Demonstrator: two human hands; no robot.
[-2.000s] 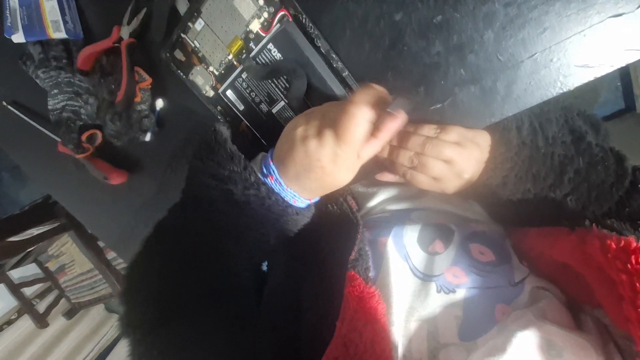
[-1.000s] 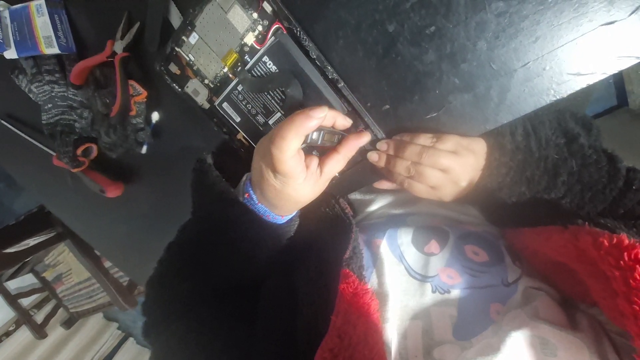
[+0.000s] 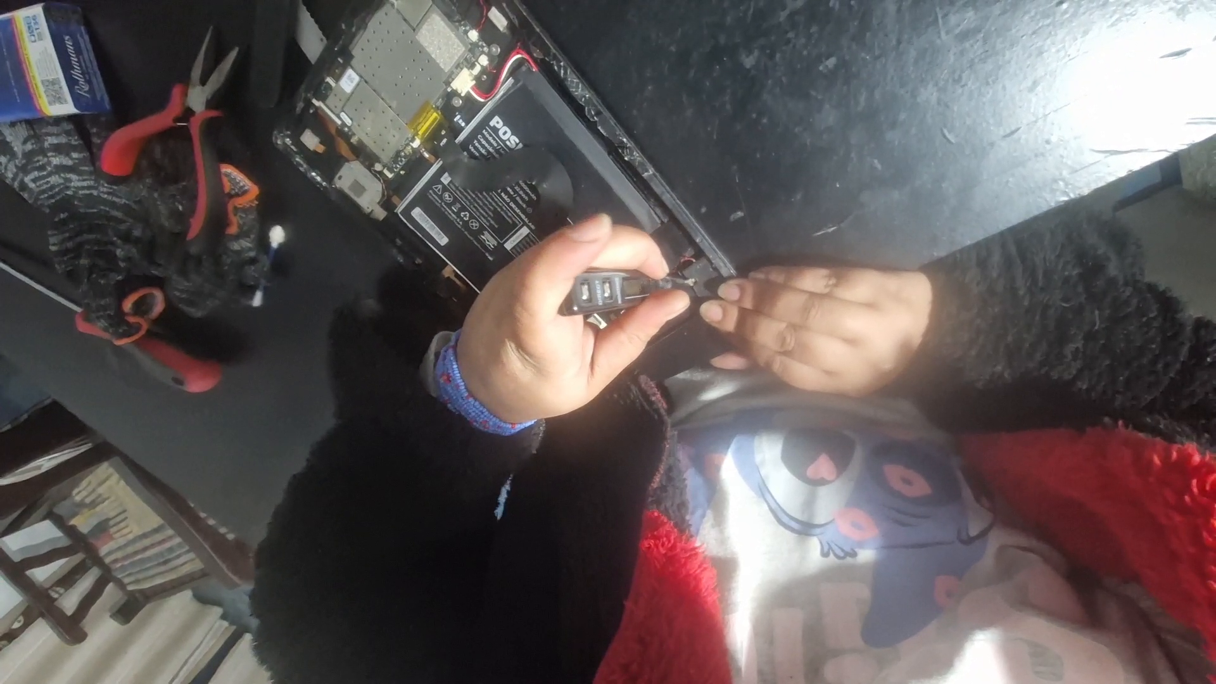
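An opened tablet (image 3: 608,123) lies on the black table, with its circuit board (image 3: 399,76) and black battery (image 3: 570,157) exposed. My left hand (image 3: 541,328), wearing a blue beaded bracelet, pinches a small dark tool (image 3: 608,292) between thumb and fingers over the tablet's lower end. The tool's exact kind cannot be told, and its tip is hidden around the fingertips. Just to the right, my right hand (image 3: 826,323) grips the tablet's near corner; its fingers lie together on top and the thumb shows below. Hands and sleeve hide part of the tablet's lower end.
Red-handled pliers (image 3: 190,123) rest on a dark knitted item (image 3: 85,199) at the left. Beside them are a red-and-black-handled tool (image 3: 157,356), a cotton swab (image 3: 271,256) and a blue-and-white box (image 3: 47,62). A wooden chair (image 3: 123,532) stands beyond the table's edge.
The left hand, blurred beside the right hand two seconds ago, has shifted left, and the tool shows between its fingers. My right hand stays at the tablet's corner.
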